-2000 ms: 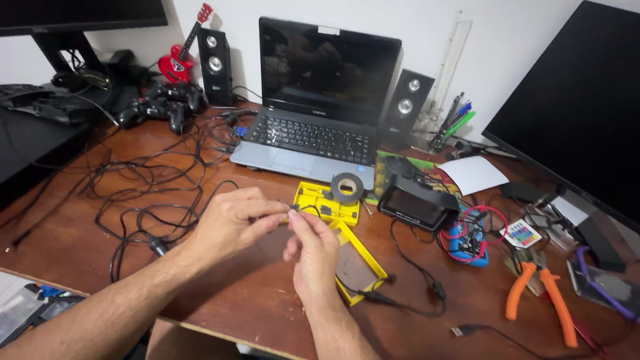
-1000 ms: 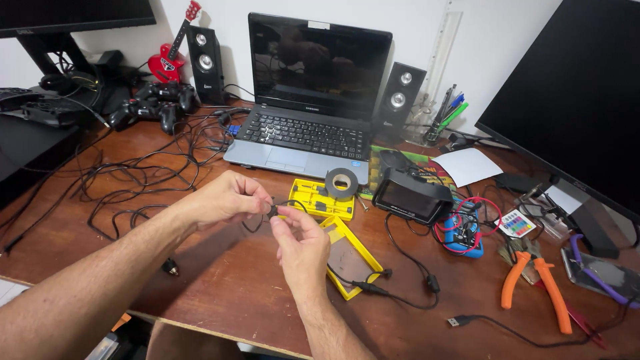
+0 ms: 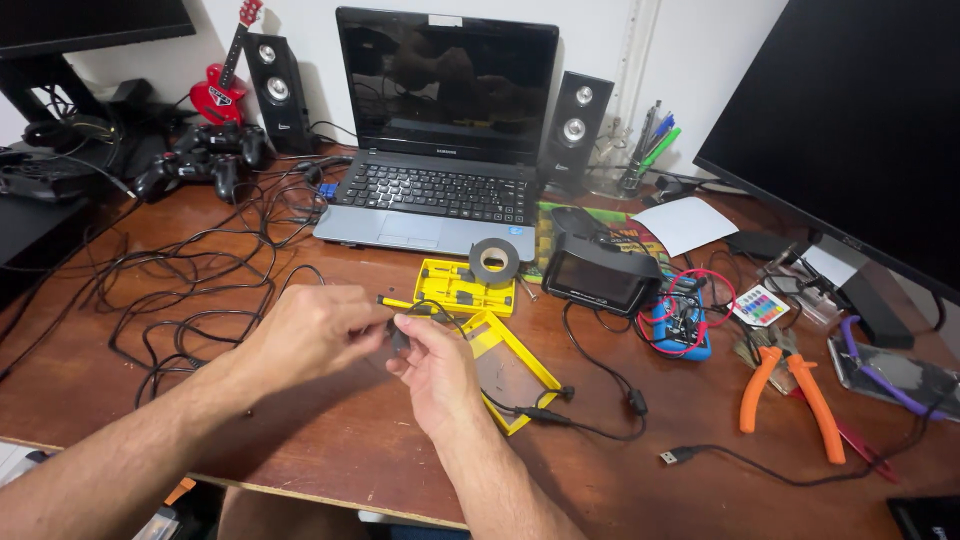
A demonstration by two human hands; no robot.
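Both hands meet above the front middle of the wooden desk. My right hand (image 3: pixel 435 364) grips a black cable (image 3: pixel 444 309) between thumb and fingers, with a small dark piece at its end. My left hand (image 3: pixel 319 326) touches that piece from the left, its fingertips pinched; its exact hold is partly hidden. Just behind lie a yellow screwdriver set case (image 3: pixel 480 306) and a roll of black electrical tape (image 3: pixel 511 261) resting on its edge. The yellow case lid (image 3: pixel 536 367) is right of my right hand, with small screws or pins in it and a black cable across it.
A Samsung laptop (image 3: pixel 427 229) stands behind, between two speakers. Tangled black cables (image 3: pixel 187 300) cover the left side. To the right are a small black display unit (image 3: pixel 600 277), a blue multimeter (image 3: pixel 682 322) with red leads, orange-handled pliers (image 3: pixel 817 405) and a USB plug (image 3: pixel 677 455).
A metal plug end that hung below my left hand a second ago no longer shows there. Both hands have stayed close together at the cable.
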